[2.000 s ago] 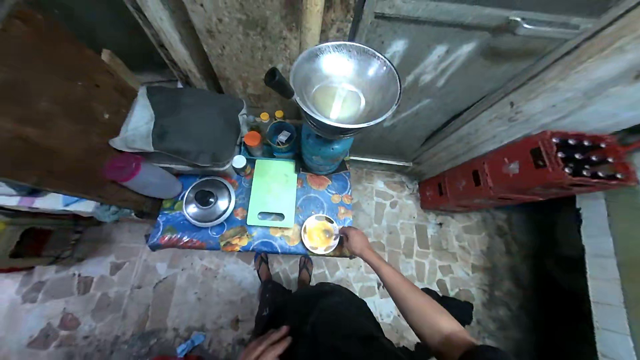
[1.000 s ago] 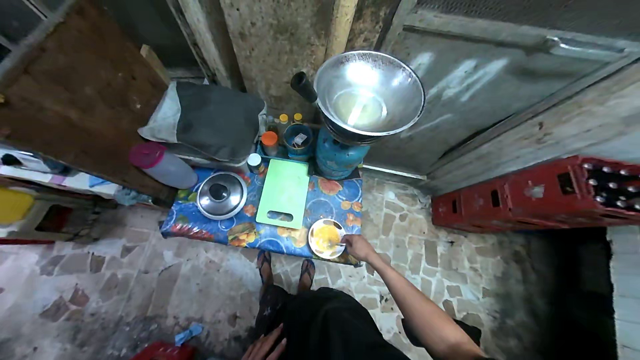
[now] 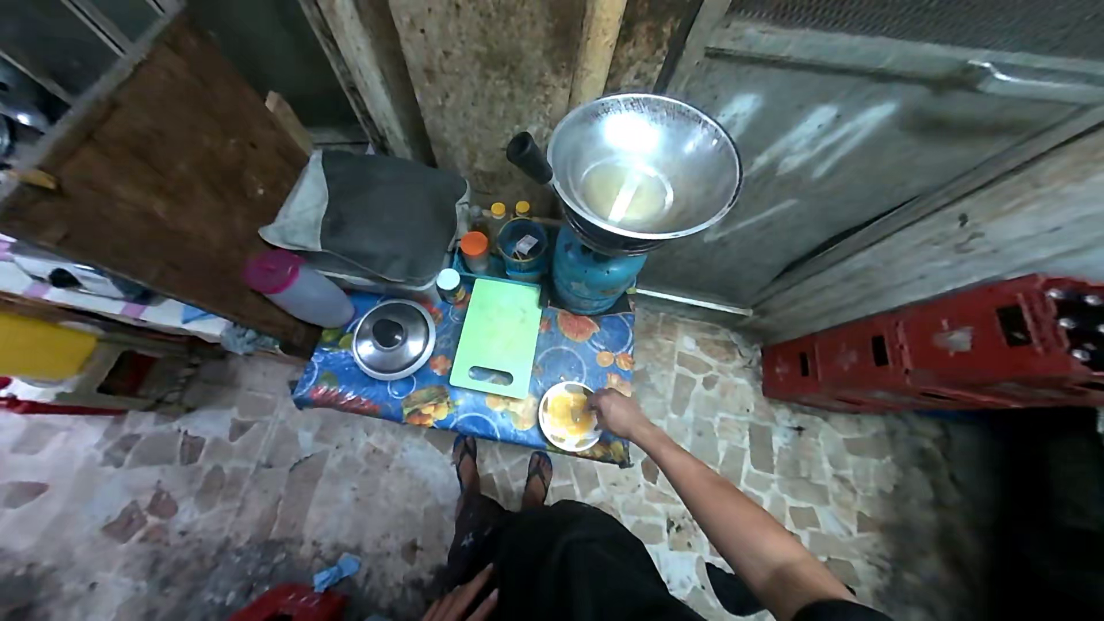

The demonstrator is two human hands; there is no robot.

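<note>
My right hand [image 3: 617, 414] is at the right rim of a white bowl [image 3: 545, 431] holding a yellow mixture that looks like beaten egg. Its fingers are closed on a thin utensil that dips into the bowl; its kind cannot be made out. My left hand [image 3: 464, 597] rests by my dark clothing at the bottom edge, partly cut off, with no object seen in it. Left of the bowl lies a green cutting board [image 3: 500, 336], and farther left a round metal lid [image 3: 393, 339] with a black knob. A metal pan [image 3: 645, 166] with some liquid sits above a blue gas cylinder [image 3: 593, 272].
The low table has a blue patterned cover [image 3: 345, 379]. At its back stand an orange-lidded jar [image 3: 474, 250], a white-capped jar [image 3: 449, 285] and a blue container [image 3: 523, 246]. A pink-lidded pitcher [image 3: 302, 289] is at left. Red bottle crates [image 3: 940, 341] line the right wall.
My right hand stays at the bowl, with its wrist and fingers slightly shifted. My left hand remains low by my clothing. The view has swung a little to the left.
</note>
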